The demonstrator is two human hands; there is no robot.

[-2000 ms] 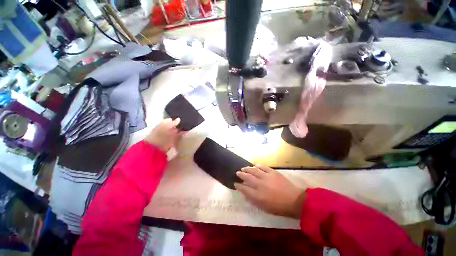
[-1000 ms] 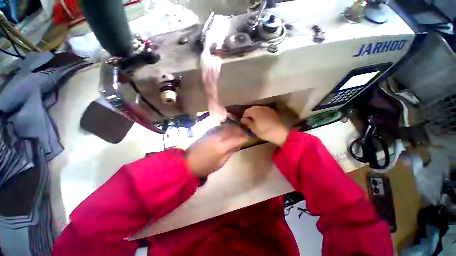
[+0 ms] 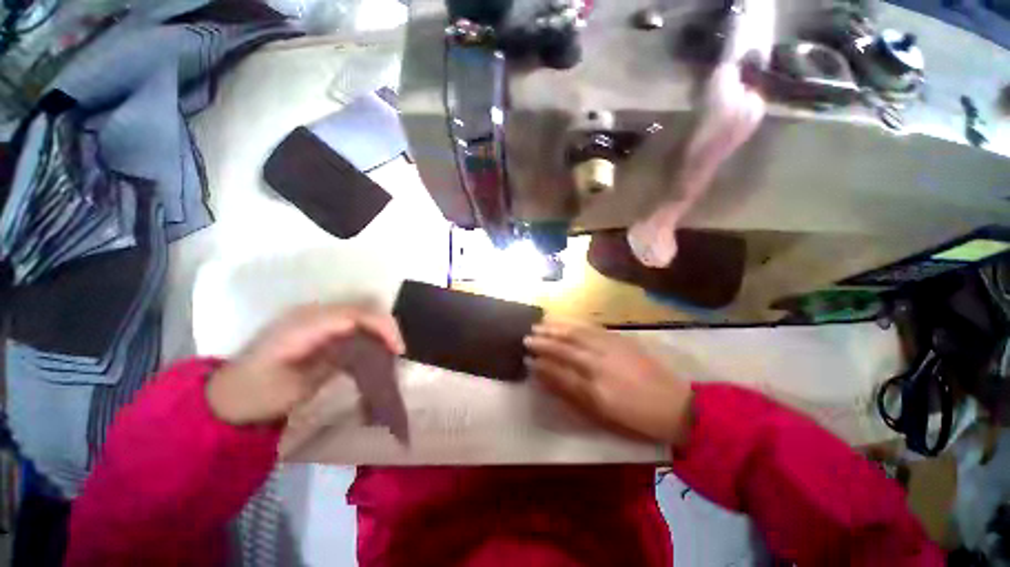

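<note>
A dark fabric piece [image 3: 467,330] lies on the table in front of the needle area. My right hand [image 3: 607,382] rests its fingertips on that piece's right end. My left hand [image 3: 316,360] is at its left end, slightly blurred, and holds another brownish fabric piece [image 3: 377,382] that hangs down from the fingers. A dark piece with rounded corners [image 3: 326,183] lies left of the machine head, partly on a grey-blue piece [image 3: 366,133]. Another dark piece [image 3: 698,266] lies on the bed under the machine arm. The needle is lost in the bright light.
The sewing machine head [image 3: 653,122] spans the back and right, with a pink thread bundle [image 3: 709,155] hanging over it. Stacks of cut pieces [image 3: 83,288] fill the far left. Black-handled scissors [image 3: 919,393] lie at the right.
My hands have come back from under the machine arm to the front of the table. My left hand now holds a brownish piece, and a dark piece lies between my hands. The view has shifted left.
</note>
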